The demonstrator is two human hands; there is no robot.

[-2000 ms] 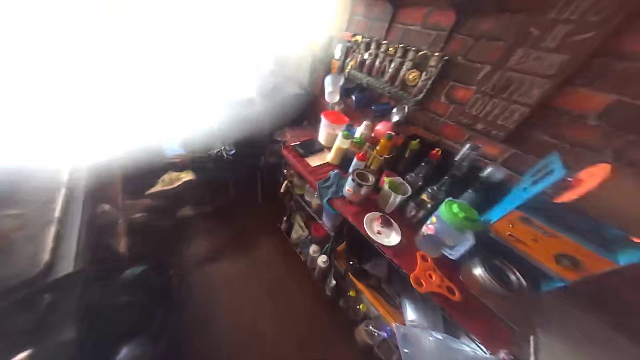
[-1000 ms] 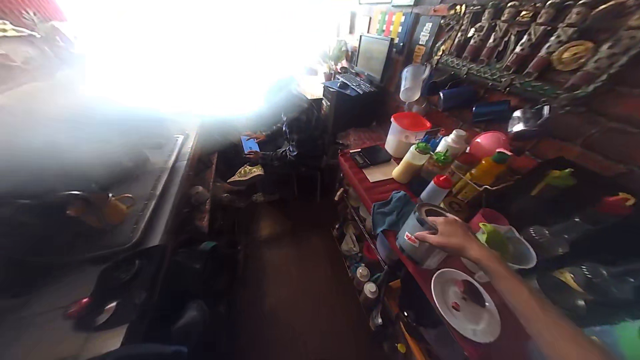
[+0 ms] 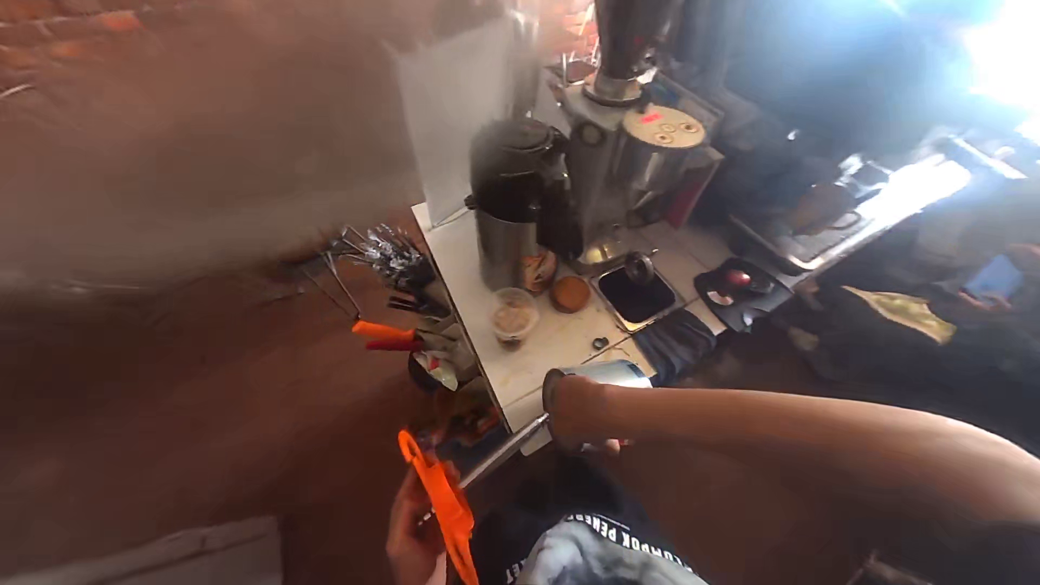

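My right hand (image 3: 578, 410), at the end of the arm from the right, is closed around a light-coloured can (image 3: 609, 374) held on its side by the counter's near edge. My left hand (image 3: 413, 520), low in the view, holds a flat orange plastic piece (image 3: 441, 496) with a loop at its top. A metal rod (image 3: 504, 451) runs between the two hands; its ends are hidden. Beyond the can, a clear plastic tub (image 3: 513, 315), a round brown lid (image 3: 570, 294) and a small dark cap (image 3: 600, 344) lie on the white counter (image 3: 520, 370).
A pump flask (image 3: 508, 236) and a coffee grinder (image 3: 605, 162) stand at the back. A knock box (image 3: 638, 296), a dark cloth (image 3: 678, 341) and a black tamping mat (image 3: 743, 294) are to the right. Utensils with orange handles (image 3: 386, 333) stand by the left edge. A person's hand holds a phone (image 3: 993, 280) at far right.
The view has swung from the red shelf to the white counter. My right hand held the can at the shelf and now has it by the counter. My left hand has come into view.
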